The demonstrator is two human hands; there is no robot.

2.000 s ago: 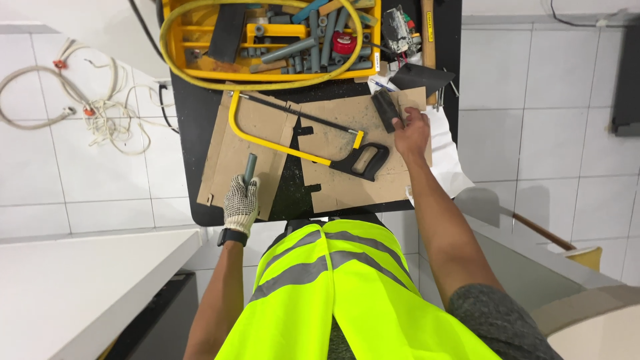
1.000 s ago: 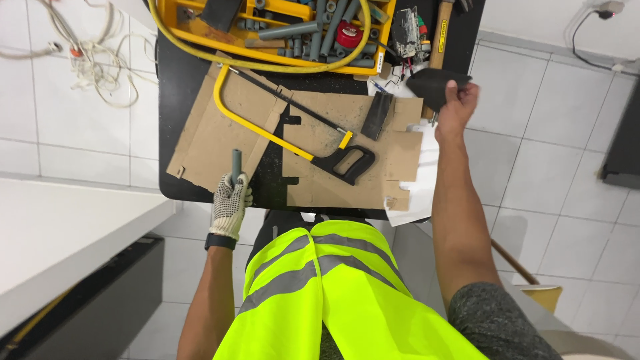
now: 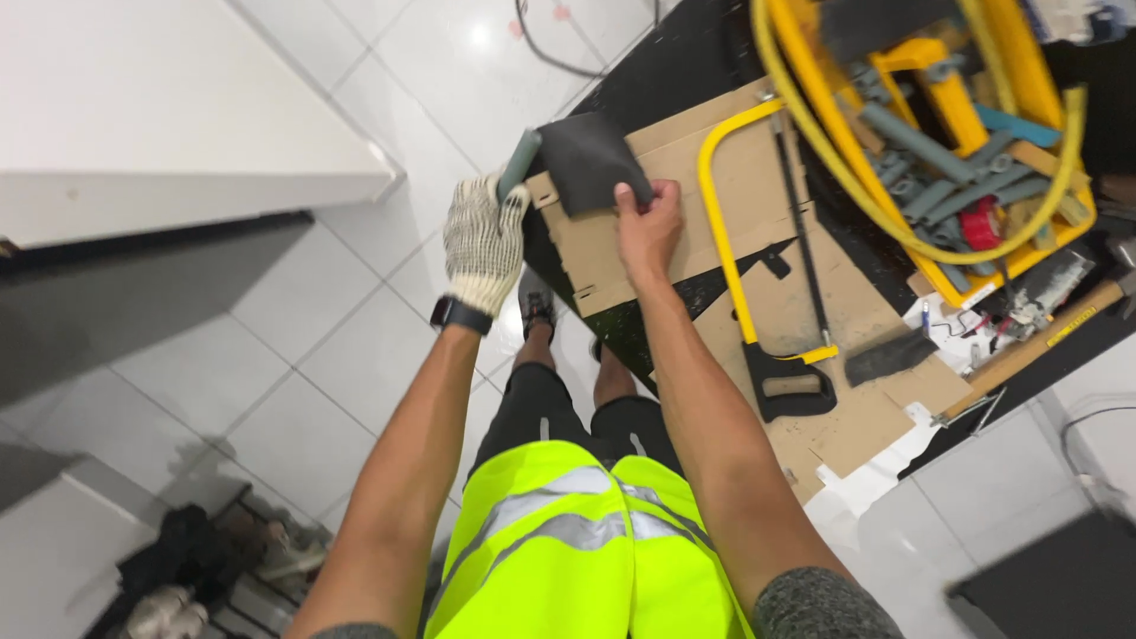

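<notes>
My left hand, in a knitted work glove, is closed around a short grey plastic pipe that sticks up past the thumb. With bare fingers my right hand pinches the lower right corner of a dark sheet of sandpaper. The sheet's left edge is close beside the pipe; whether they touch I cannot tell. To the right, a hacksaw with a yellow frame and black handle lies on flattened cardboard. A dark rectangular piece rests near the saw's handle.
A yellow toolbox full of grey pipe pieces stands at the upper right, a yellow hose looped over it. Along the black table's right side lies a wooden handle. A white counter juts in at left; a cable lies on the floor.
My right hand has carried the dark sheet from the table's right side, across the cardboard, to beside the pipe in my left hand. The view has turned strongly.
</notes>
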